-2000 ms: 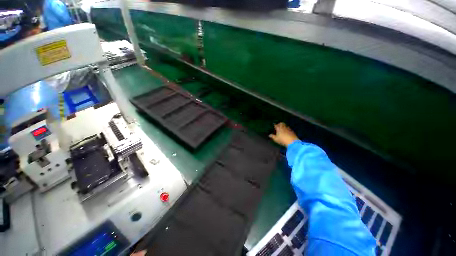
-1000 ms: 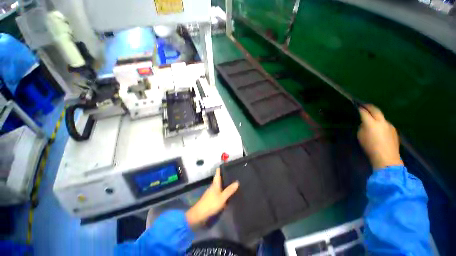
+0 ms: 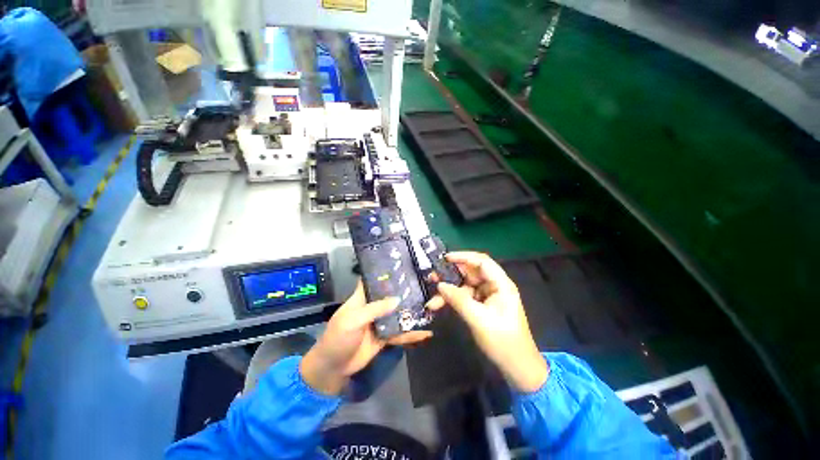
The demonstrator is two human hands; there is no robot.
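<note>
My left hand [image 3: 351, 337] holds a black phone body [image 3: 387, 269] from below, in front of the machine. The body is tilted and shows small white, silver and orange marks. My right hand [image 3: 485, 301] is just to its right, with a small black part [image 3: 441, 262] in the fingertips, close to the body's right edge. Whether the part touches the body I cannot tell.
The white machine [image 3: 261, 216] has a control screen [image 3: 280, 286] and a right fixture [image 3: 340, 175] with a dark piece. A black tray [image 3: 467, 166] lies on the green bench; another black tray [image 3: 575, 296] is nearer. A white slotted tray [image 3: 710, 395] is at lower right. A person [image 3: 40, 58] is far left.
My hands have come together in front of the machine. My left hand has left the near black tray and now holds the phone body; my right hand has moved in from the right.
</note>
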